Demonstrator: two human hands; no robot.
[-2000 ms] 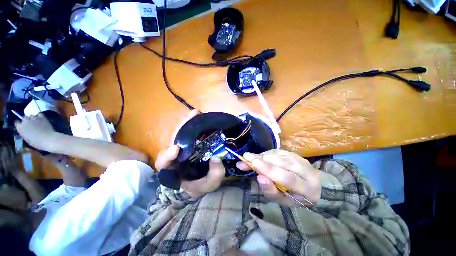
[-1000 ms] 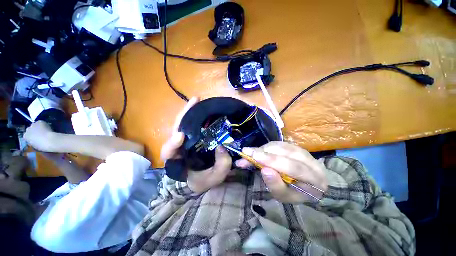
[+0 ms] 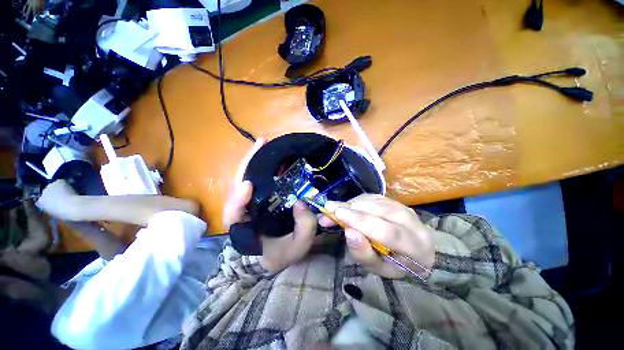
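Observation:
A front housing with a circuit board (image 3: 291, 186) faces up in my left hand (image 3: 277, 236), whose thumb lies at the board's lower edge. It sits against the black hollow of a white camera body (image 3: 366, 179). Thin yellow and dark wires (image 3: 333, 156) run between the two halves. My right hand (image 3: 383, 232) pinches a thin orange-yellow tool (image 3: 375, 244). Its tip is at the blue-and-white strip near my left thumb; exact contact is hard to see. The white antenna (image 3: 362, 135) sticks out past the body.
Two black front housings (image 3: 303, 39) (image 3: 336, 96) lie behind the work. Black tail cables (image 3: 479, 86) cross the orange-brown tabletop (image 3: 438, 157). White cameras (image 3: 181, 31) (image 3: 130, 176) are heaped at left. Another person's white-sleeved arm (image 3: 147, 253) is close on the left.
The housing and both hands stay nearly in place over the last second. The tool tip stays at the board. The view has shifted slightly.

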